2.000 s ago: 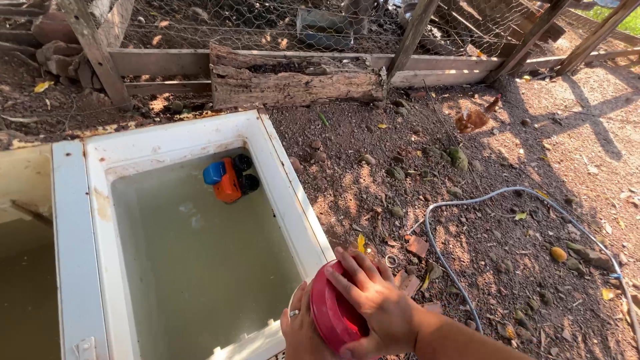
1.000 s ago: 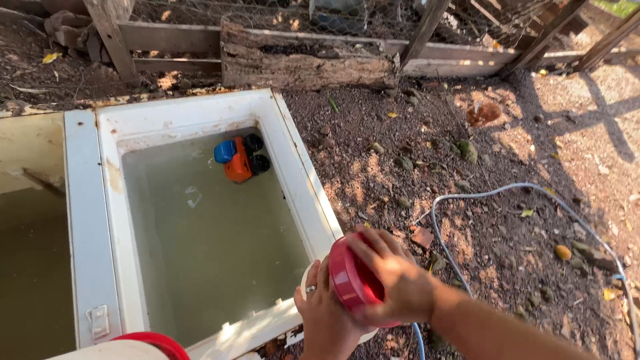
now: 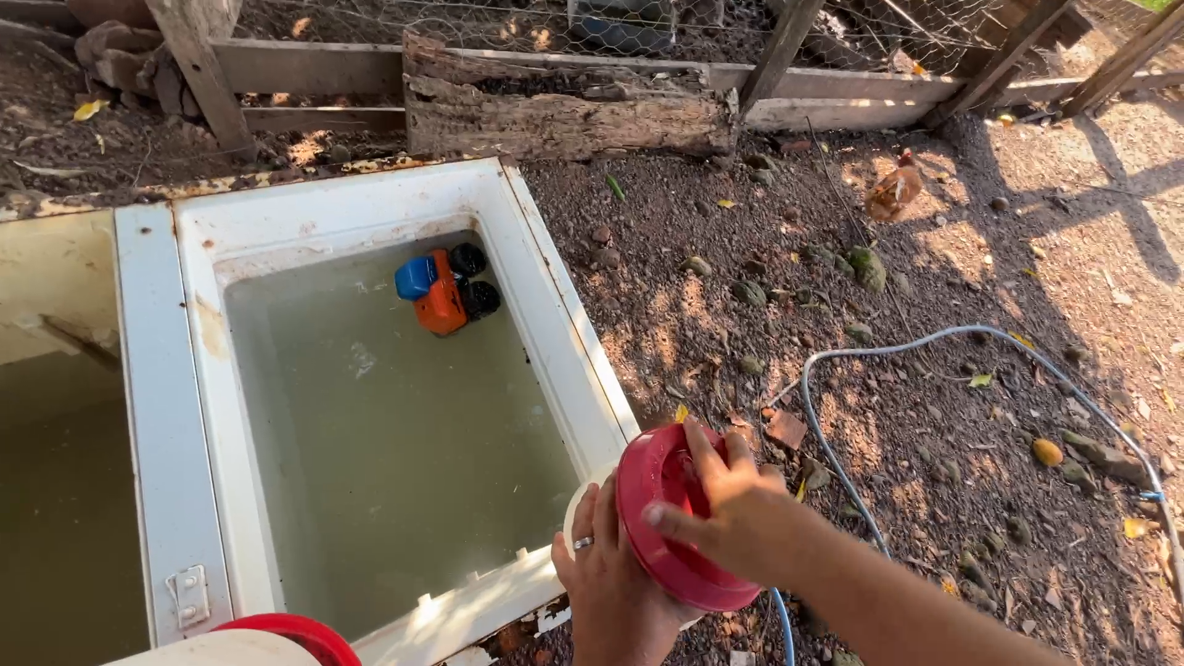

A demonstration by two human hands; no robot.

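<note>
My left hand (image 3: 615, 573), with a ring on one finger, grips a whitish round container (image 3: 592, 490) from the left and below. My right hand (image 3: 740, 509) lies over the face of its red plastic lid (image 3: 652, 555), fingers on the recessed middle and thumb across it. Both are beside the near right corner of a white rusty-edged tub (image 3: 199, 407) holding murky water (image 3: 398, 425). An orange and blue toy vehicle with black wheels (image 3: 440, 305) sits in the water at the far right corner. Most of the container's body is hidden by the lid and hands.
A second water-filled compartment (image 3: 65, 287) adjoins on the left. At the bottom edge is another white container with a red rim (image 3: 305, 634). A grey-blue hose (image 3: 823, 416) curves over stony soil at right. A hen (image 3: 894, 192) stands near the wooden fence (image 3: 851, 88); a rotten log (image 3: 564, 111) lies along it.
My right hand has shifted over the red lid, and its fingers now rest in the lid's middle. A second white container with a red rim shows at the bottom, absent from the earliest frame.
</note>
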